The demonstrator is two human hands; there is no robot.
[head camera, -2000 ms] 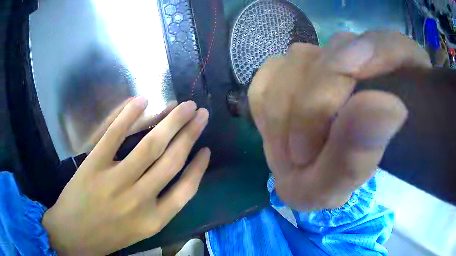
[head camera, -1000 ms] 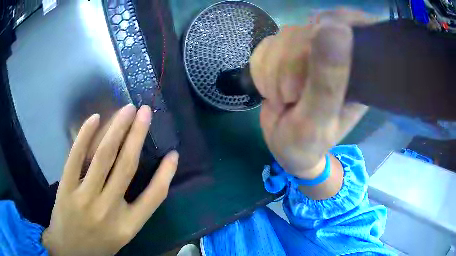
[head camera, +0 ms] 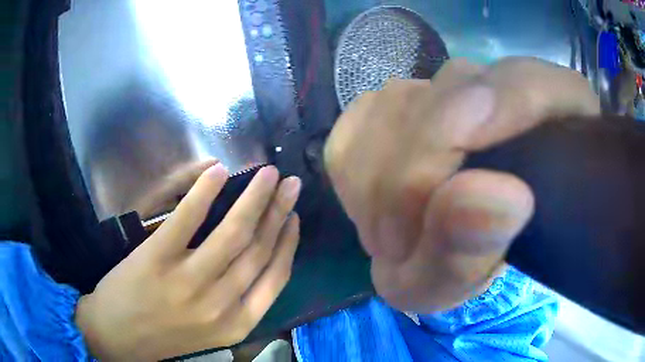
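The device unit lies at the left, a mirror-like silver sheet (head camera: 120,92) inside a wide black border (head camera: 44,141). A dark strip with shiny round spots (head camera: 272,63) runs along the sheet's right side. My left hand (head camera: 191,276) lies flat with fingers apart over the unit's lower edge, holding nothing. My right hand (head camera: 424,191), large and blurred near the camera, is closed around the thick dark electric screwdriver (head camera: 587,212). Its dark nose (head camera: 317,152) points left at the unit's lower right corner; the bit's tip is not clear.
The round perforated screw tray (head camera: 375,56) lies on the dark green bench beyond my right hand, with dark screws at its right side. Blue and red-marked tools (head camera: 609,56) are at the upper right. A white surface (head camera: 576,329) is at the lower right, partly behind the screwdriver.
A second ago the screwdriver's nose was over the screw tray; now it is at the unit's lower right corner. The view has shifted too. My left hand stays on the unit's lower edge.
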